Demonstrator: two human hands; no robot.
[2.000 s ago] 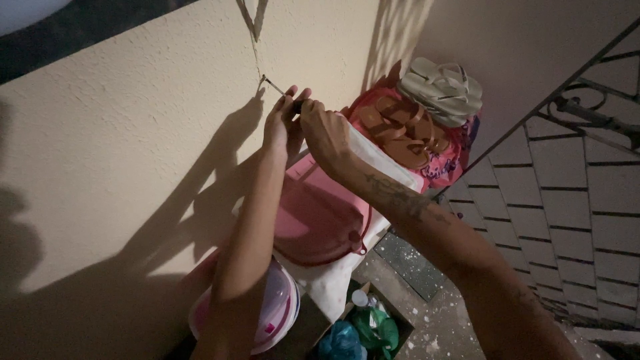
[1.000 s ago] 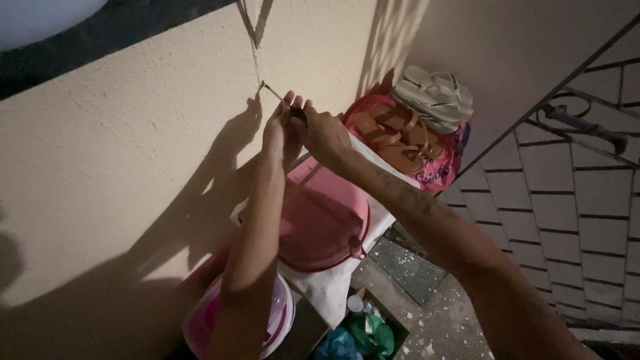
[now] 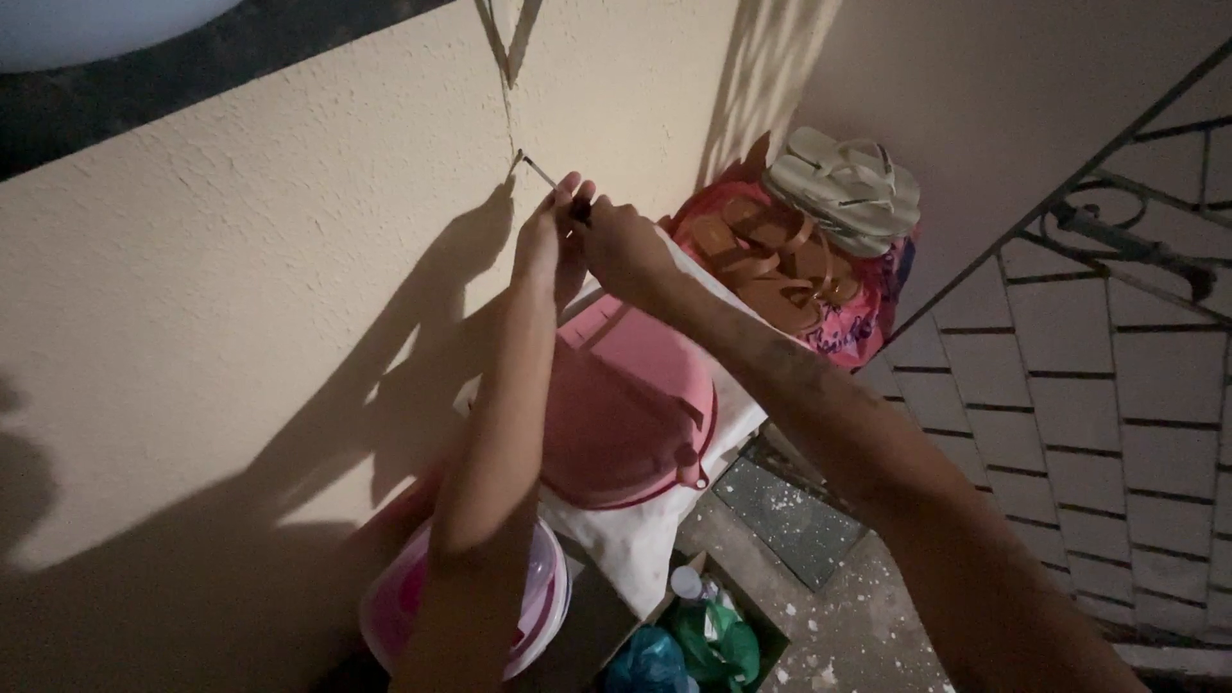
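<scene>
My right hand [image 3: 621,241] is closed around the dark handle of a screwdriver [image 3: 541,173], whose thin metal shaft points up and left. The tip meets a small dark spot on the cream textured wall [image 3: 289,192], just below a thin vertical crack. My left hand [image 3: 553,236] is beside the right one, its fingertips around the front of the handle and the near end of the shaft. Part of the handle is hidden by my fingers. Below the hands, a pink plastic basin [image 3: 626,414] rests on a white cloth [image 3: 616,549].
Brown sandals [image 3: 770,260] and pale flip-flops [image 3: 847,183] lie on a pink printed bag [image 3: 866,322] at the right. A round pink-and-white tub [image 3: 549,616] is under my left forearm. A box holds green [image 3: 717,640] and blue plastic items. A metal railing [image 3: 1011,231] crosses the right side.
</scene>
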